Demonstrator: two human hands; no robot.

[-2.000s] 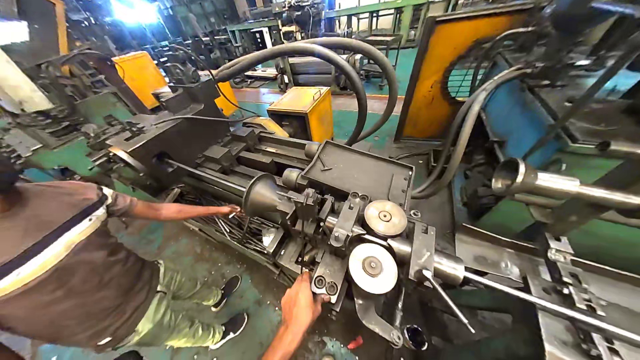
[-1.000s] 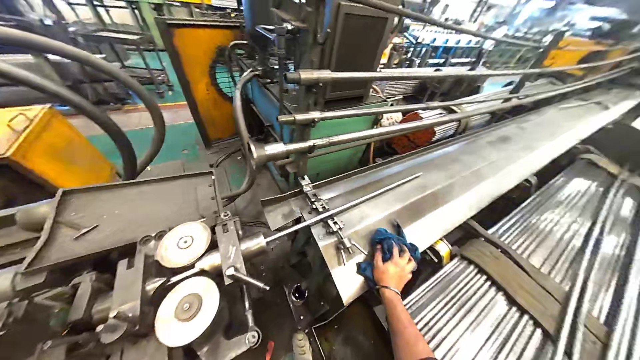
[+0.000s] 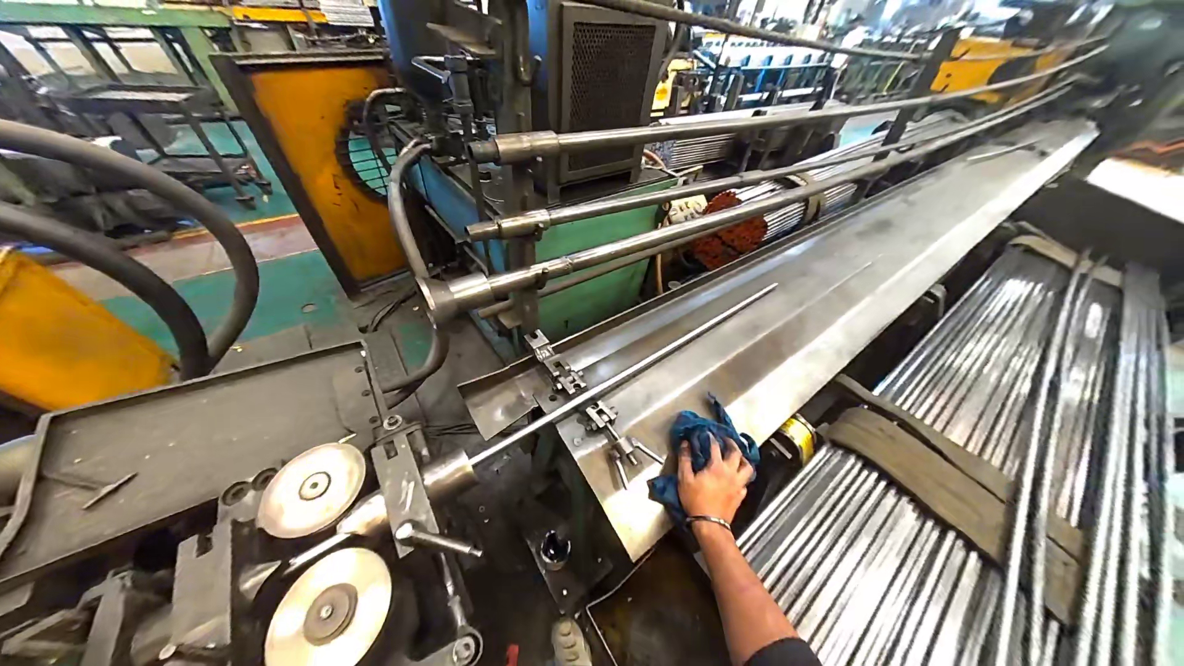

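My right hand (image 3: 714, 481), with a thin bracelet at the wrist, grips a crumpled blue cloth (image 3: 699, 435) on the near edge of a long sheet-metal tray (image 3: 786, 333). Left of it, a small clamp with bolt handles (image 3: 610, 430) sits on the tray's end. A thin metal rod (image 3: 647, 363) runs from a machine sleeve (image 3: 449, 476) out over the tray. Two pale round wheels, one upper (image 3: 312, 488) and one lower (image 3: 328, 610), stand on the machine at the lower left. My left hand is out of view.
Bundled bright metal bars (image 3: 879, 546) with a brown strap (image 3: 925, 472) lie at the right. Long pipes (image 3: 647, 217) run behind the tray. Thick black hoses (image 3: 231, 250) arch at the left, near a yellow-orange panel (image 3: 296, 166). A shallow dark tray (image 3: 213, 435) tops the machine.
The view has swung right from the machine, where a hand rested and a co-worker stood. One second ago my right hand was on the blue cloth at the tray's edge, as now.
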